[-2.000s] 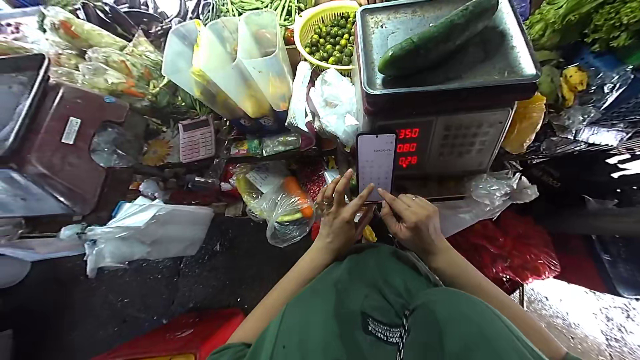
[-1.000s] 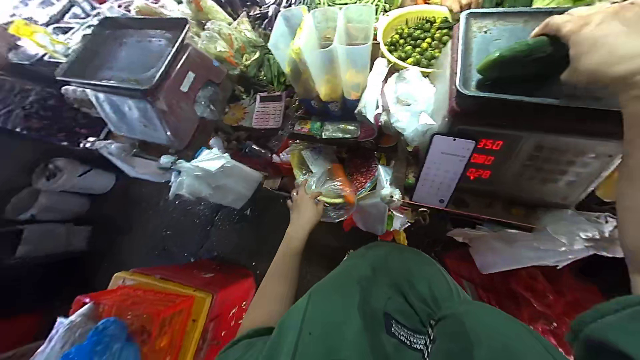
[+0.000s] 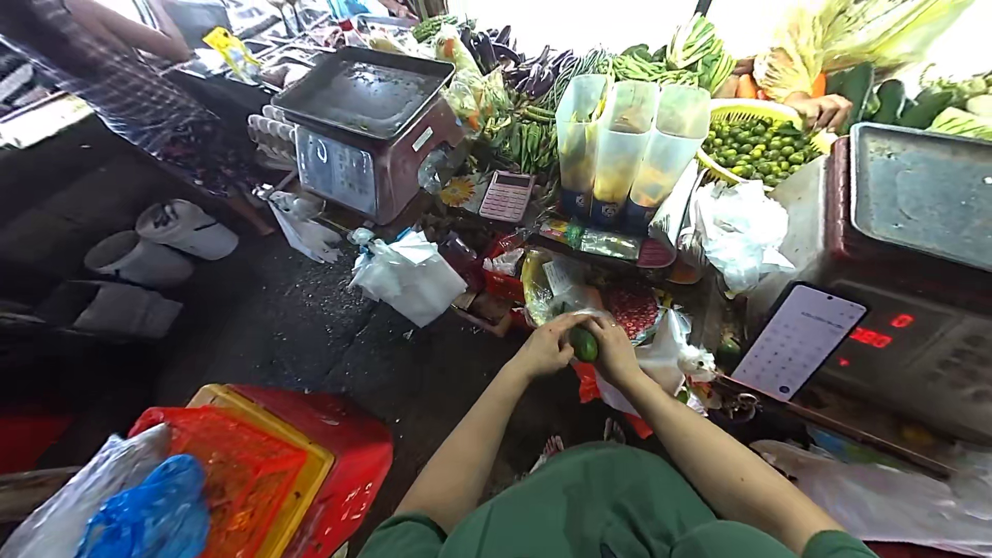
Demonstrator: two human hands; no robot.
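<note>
Both my hands meet in front of me around a green cucumber-like vegetable (image 3: 583, 344) and the clear plastic bag (image 3: 570, 287) of vegetables. My left hand (image 3: 549, 346) grips the bag's edge beside the vegetable's end. My right hand (image 3: 612, 346) holds the vegetable and bag from the other side. Much of the vegetable is hidden by the hands and plastic. To the right, a phone (image 3: 800, 341) with a calculator on its screen leans against a weighing scale (image 3: 922, 333) with lit red digits. The scale's metal tray (image 3: 926, 194) bears nothing.
A second scale (image 3: 364, 132), a pink calculator (image 3: 507, 196) and clear plastic holders (image 3: 620, 147) stand ahead. Another person's hand (image 3: 818, 110) reaches by a yellow basket of small green citrus (image 3: 756, 143). White bags (image 3: 411, 275) hang ahead left. Red and yellow crates (image 3: 263, 465) lie lower left.
The large green vegetable has left the scale's tray, lifted by my right hand. My left hand, earlier at the phone, is at the bag with my right. Another person's hand now shows by the citrus.
</note>
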